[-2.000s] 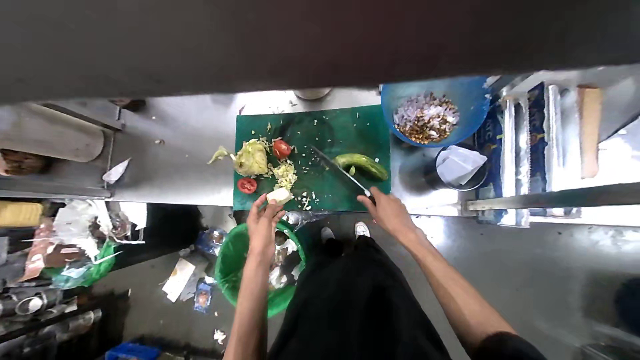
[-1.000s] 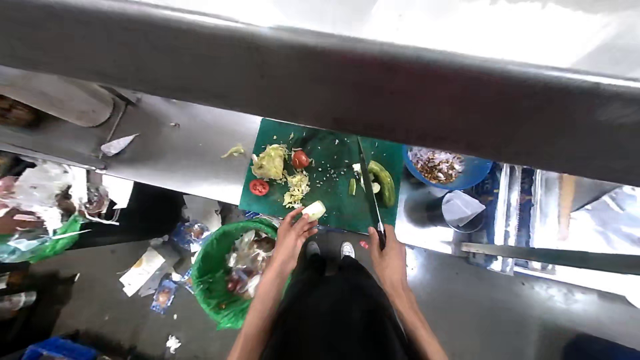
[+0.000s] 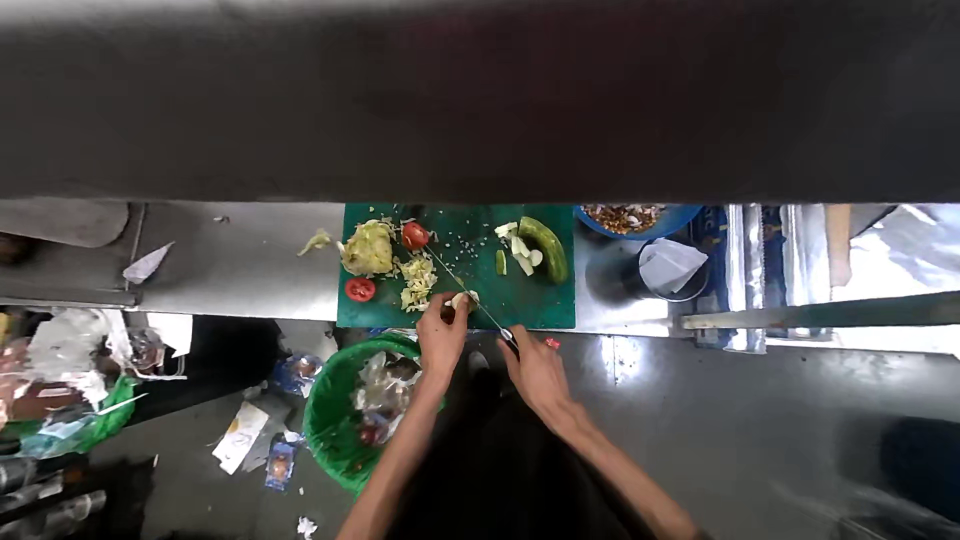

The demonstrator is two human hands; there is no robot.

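My left hand (image 3: 442, 330) holds a pale piece of vegetable (image 3: 462, 300) at the near edge of the green cutting board (image 3: 480, 262). In my right hand (image 3: 534, 365) is the handle of a knife (image 3: 471, 294); its long blade slants up and left across the board, beside the fingers of my left hand and over the piece. A tomato (image 3: 414, 235) lies by the blade's tip, and a cut tomato half (image 3: 360, 289) at the left edge. Lettuce (image 3: 369, 248) and shredded lettuce (image 3: 418, 280) lie left of the blade. On the right are a cucumber (image 3: 545, 250) and pale cut pieces (image 3: 520, 247).
A blue bowl (image 3: 679, 219) of chopped food and a metal container (image 3: 684, 292) with white paper stand right of the board, near foil-like rolls (image 3: 750, 255). Below the counter stands a green-lined bin (image 3: 330, 416). A dark overhead shelf (image 3: 480, 105) hides the far side.
The knife, upright beside the cucumber one second ago, now slants leftward over the piece at my left hand. Pale cut pieces now lie left of the cucumber. The view has shifted.
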